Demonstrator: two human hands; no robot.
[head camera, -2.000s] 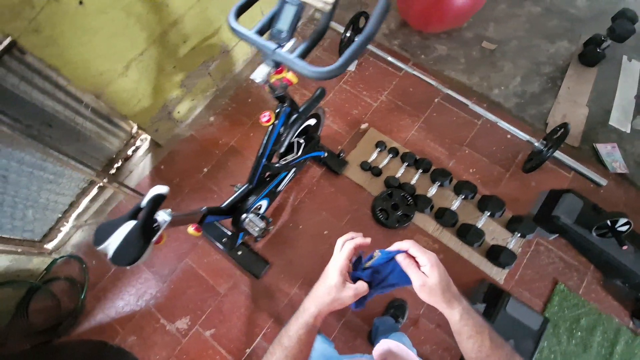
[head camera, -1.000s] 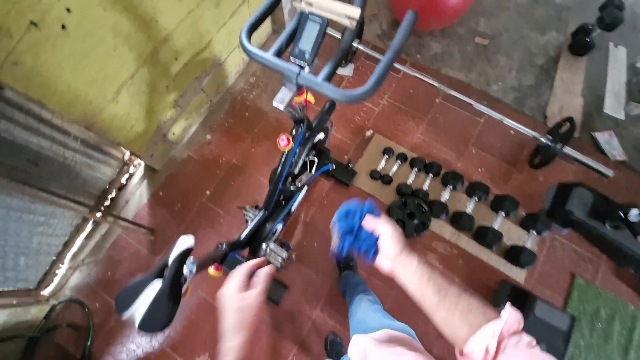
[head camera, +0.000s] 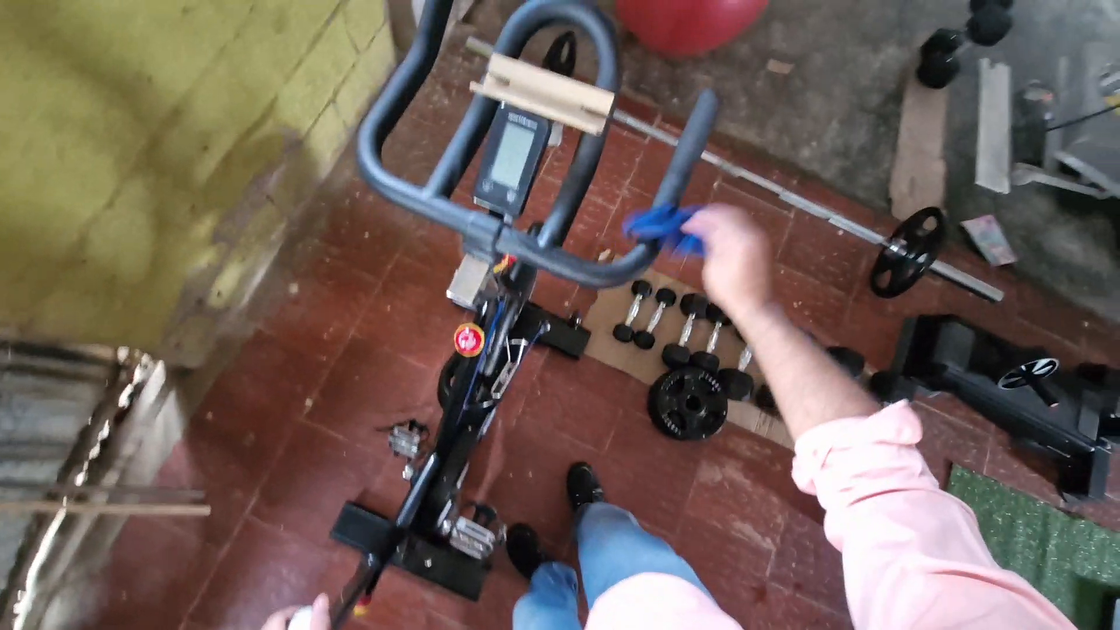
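My right hand (head camera: 731, 258) holds a blue cloth (head camera: 662, 226) against the right side of the exercise bike's handlebar (head camera: 604, 267). The bike's display console (head camera: 510, 162) sits in the middle of the handlebar, with a light wooden piece (head camera: 547, 90) lying across the bars above it. At the bottom edge my left hand (head camera: 306, 616) is partly in view, by the saddle end of the bike frame (head camera: 437, 455). A small white part shows between its fingers; most of that hand and the saddle are out of view.
Right of the bike lie dumbbells (head camera: 687, 328) on cardboard, a black weight plate (head camera: 688, 402) and a long barbell (head camera: 787, 197). A black bench (head camera: 997, 385) stands at the right by a green mat (head camera: 1041, 534). A red ball (head camera: 691, 17) is at the top, a yellow wall (head camera: 175, 149) at left.
Both hands were on the blue cloth at first. They have parted: the right has carried the cloth to the handlebar, the left has moved to the saddle end. The view has shifted nearer the handlebar.
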